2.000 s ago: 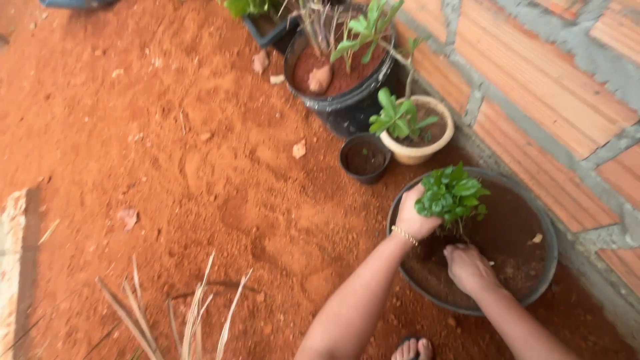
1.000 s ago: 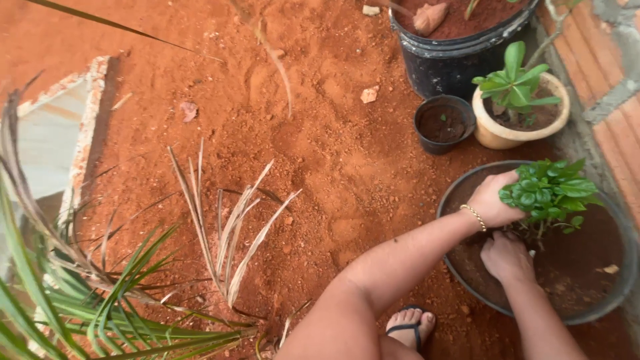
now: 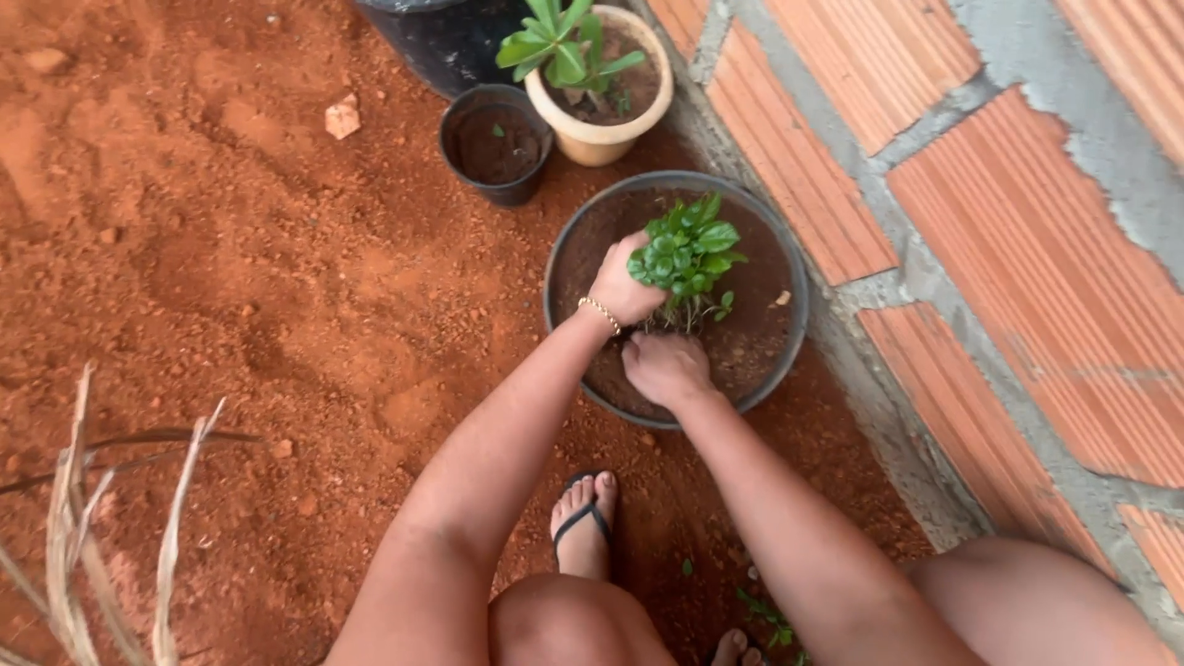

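Observation:
A wide round dark pot (image 3: 797, 356) full of brown soil stands by the brick wall. Over its middle is a small leafy green plant (image 3: 689, 250) with thin stems or roots showing below the leaves. My left hand (image 3: 629, 282), with a gold-coloured bracelet at the wrist, closes around the plant's left side, its fingertips hidden behind the leaves. Just below the plant's base, my right hand (image 3: 668, 368) rests on the soil with its fingers bent into it; whether it holds anything is hidden.
Beyond the wide pot stand a small black pot (image 3: 509, 192) of soil, a cream pot (image 3: 597, 143) with a leafy plant and a large black container (image 3: 444, 46). A brick wall (image 3: 1027, 268) runs along the right. Dry stalks (image 3: 69, 527) rise at lower left from red soil.
The view has swung about, back toward the wall. Both hands stay at the plant in the wide pot throughout; no clear change in their hold shows.

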